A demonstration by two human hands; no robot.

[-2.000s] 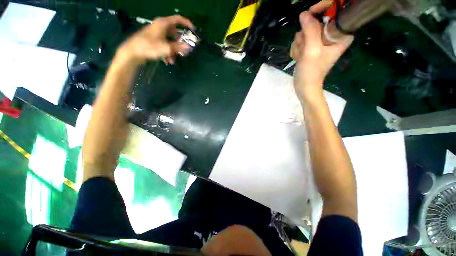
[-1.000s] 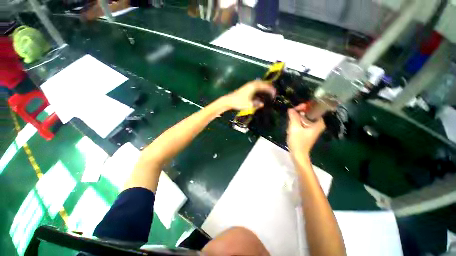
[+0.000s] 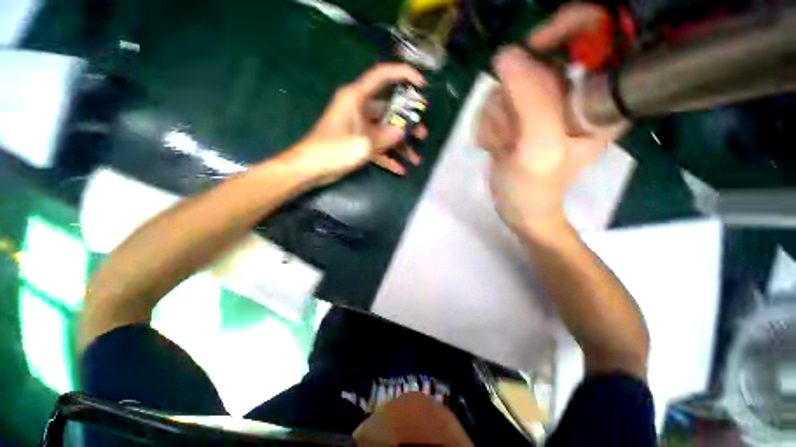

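My left hand (image 3: 371, 122) holds a small circuit board unit (image 3: 406, 106) with black edges and pale and yellow spots, above the green bench left of the white sheet. My right hand (image 3: 541, 113) is blurred, at the upper right over the sheet's far end. Its fingers are at the red fitting (image 3: 602, 39) and the pale end of a thick grey-brown tube (image 3: 698, 74). The tube's dark band is beside the hand. What else the right fingers hold is hidden.
A large white sheet (image 3: 463, 253) lies in front of me, with another white sheet (image 3: 659, 288) to its right. A yellow piece (image 3: 428, 13) and dark items are at the top. A fan (image 3: 768, 375) is at the lower right. The green floor (image 3: 52, 349) shows at the left.
My left hand has drawn back from the yellow bar and dark heap and now shows the circuit board unit. My right hand stays at the tube. The view has tilted down.
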